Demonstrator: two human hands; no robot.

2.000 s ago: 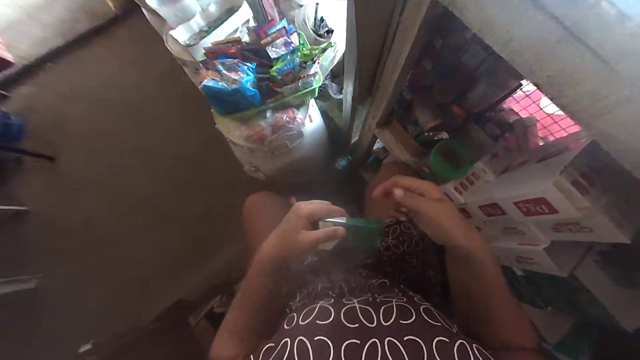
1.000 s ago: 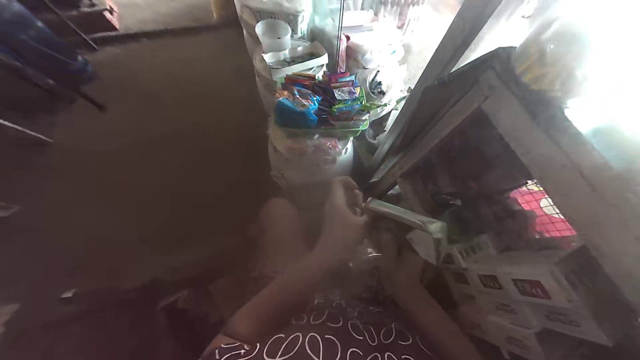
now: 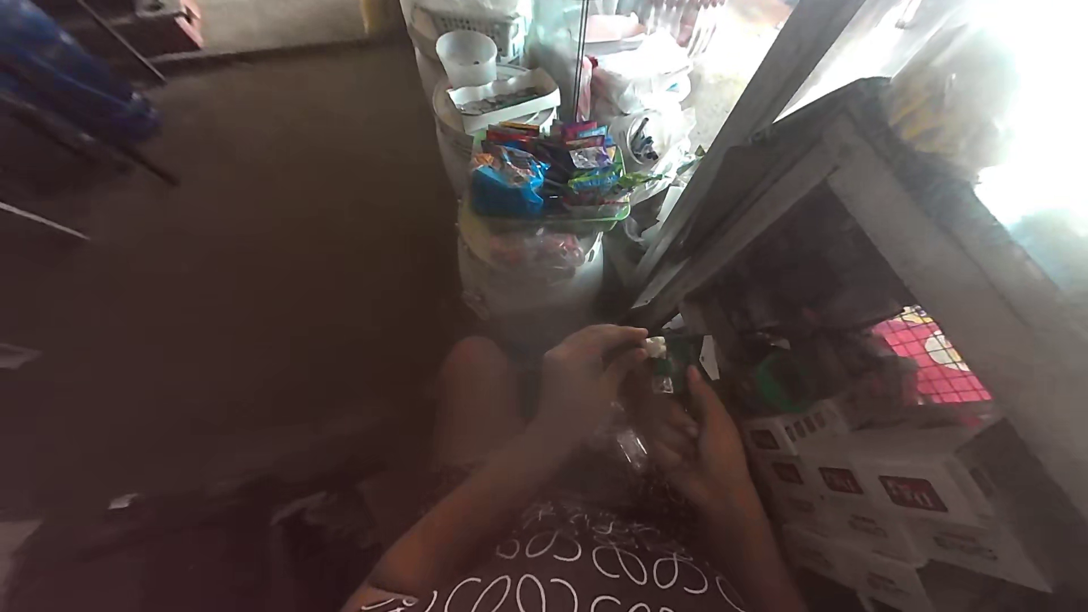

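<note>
My left hand (image 3: 591, 374) reaches across my lap, its fingertips at the white end of a small dark green packet or box (image 3: 677, 361). Around the lower right side of that same green item, my right hand (image 3: 693, 442) is closed, thumb uppermost. A clear plastic piece (image 3: 631, 448) shows between the hands, above my dark patterned clothing. What lies inside the right palm is hidden.
Ahead stands a green tray (image 3: 616, 217) of colourful packets on a white bucket (image 3: 535, 285). Behind it are a white cup (image 3: 467, 59) and a shallow box (image 3: 510, 102). White cartons (image 3: 918, 501) are stacked at right beneath a wooden frame (image 3: 926, 221).
Two seconds ago my left hand held the green item and my right hand was apart from it; now both hands are at it. The view has swung noticeably.
</note>
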